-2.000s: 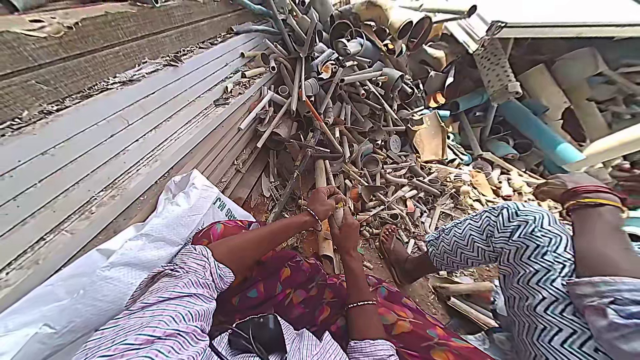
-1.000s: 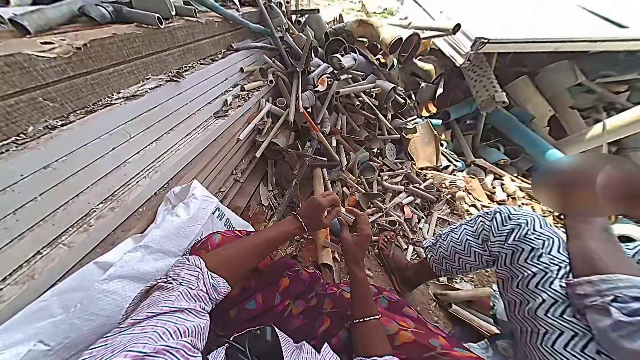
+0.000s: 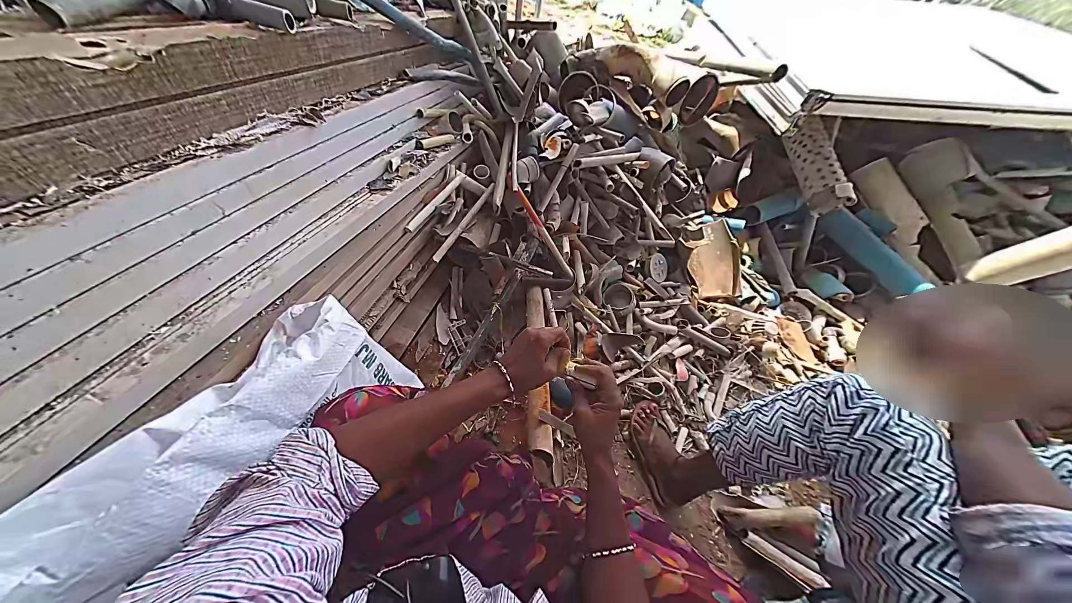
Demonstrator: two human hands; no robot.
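Note:
My left hand [image 3: 536, 362] and my right hand [image 3: 596, 404] are close together over my lap, both on a short, pale yellowish piece [image 3: 582, 372] that looks like pipe. My left fingers close on its left end, and my right thumb and fingers hold its other side. Behind and below the hands a long tan pipe [image 3: 537, 410] lies lengthwise, partly hidden by my left hand. A thin flat strip [image 3: 557, 423] shows just under my right hand; what holds it cannot be told. A rounded dark blue thing [image 3: 561, 392] shows between the hands.
A heap of scrap pipes and fittings [image 3: 620, 251] lies ahead. Long grey boards [image 3: 209, 218] are stacked at left, beside a white woven sack [image 3: 276, 394]. At right sits another person in zigzag-patterned trousers [image 3: 846, 452], one foot [image 3: 657, 448] near my right hand. Blue pipe [image 3: 871, 249] lies behind.
My hands were lower and gripped close by the long tan pipe two seconds ago; now they are raised slightly with the short piece between them. The other person's hand at right has moved.

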